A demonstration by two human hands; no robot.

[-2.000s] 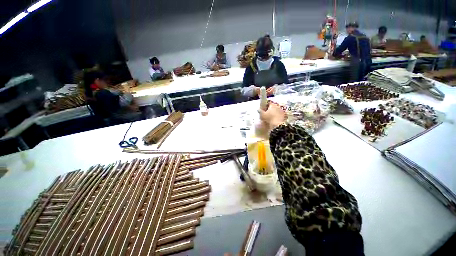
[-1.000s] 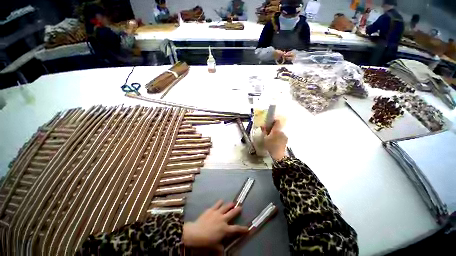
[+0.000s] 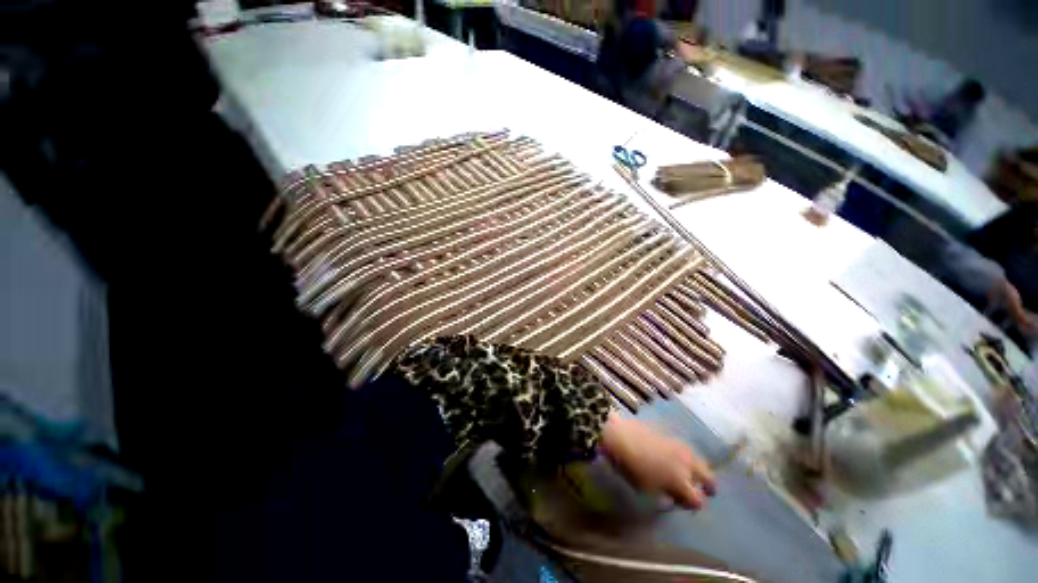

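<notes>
My left hand (image 3: 666, 461), in a leopard-print sleeve, is over the grey board (image 3: 711, 535) at lower centre. Its fingers are curled and blurred; I cannot tell if they hold anything. A brown strap with a pale line (image 3: 655, 564) curves across the board below the hand. The large crisscross stack of brown straps (image 3: 489, 262) lies beyond my sleeve. My right hand is not in view. A blurred whitish pot (image 3: 911, 427) stands to the right of the board, with a dark tool (image 3: 814, 421) beside it.
Blue-handled scissors (image 3: 628, 156) and a tied strap bundle (image 3: 711, 177) lie behind the stack. Long thin strips (image 3: 728, 273) run towards the pot. A small bottle (image 3: 829, 203) stands near the far edge. Teal handles (image 3: 882, 558) show at lower right. People sit at another bench behind.
The view has swung left and tilted. My right hand, last seen at the pot, has left the picture. My left hand, earlier spread flat on the straps, is now curled above the board.
</notes>
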